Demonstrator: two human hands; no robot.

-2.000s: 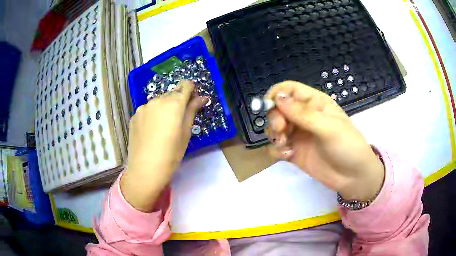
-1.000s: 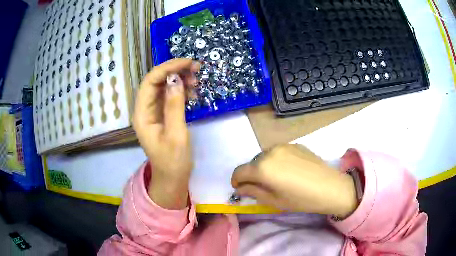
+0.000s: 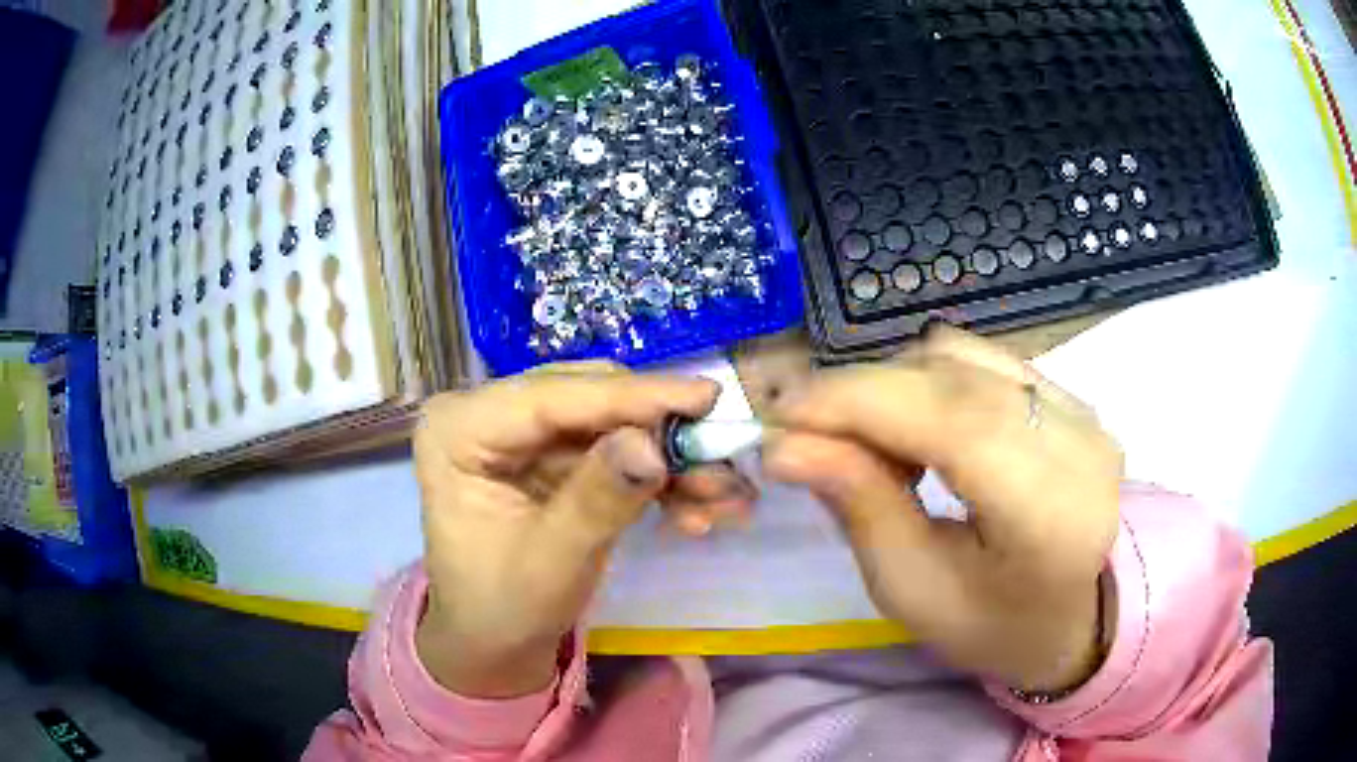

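My left hand (image 3: 558, 491) and my right hand (image 3: 945, 491) meet in front of the blue parts bin. Between their fingertips is a short white cylinder (image 3: 723, 438) with a dark ring at its left end. My left fingers grip the dark end; my right thumb and finger pinch the other end. The blue parts bin (image 3: 473, 283) is heaped with silver metal parts (image 3: 633, 186) and has a green label at its far edge. The black component tray (image 3: 953, 134) has silver pieces in several pockets at its right.
A thick stack of white carrier boards (image 3: 223, 350) stands left of the bin. A brown cardboard sheet (image 3: 780, 363) lies under the tray. Yellow tape (image 3: 774, 640) marks the near table edge. A blue container (image 3: 101, 447) is at the far left.
My left hand has moved down and right from over the bin. My right hand has risen from the near table edge. Both hands now meet at the white cylinder.
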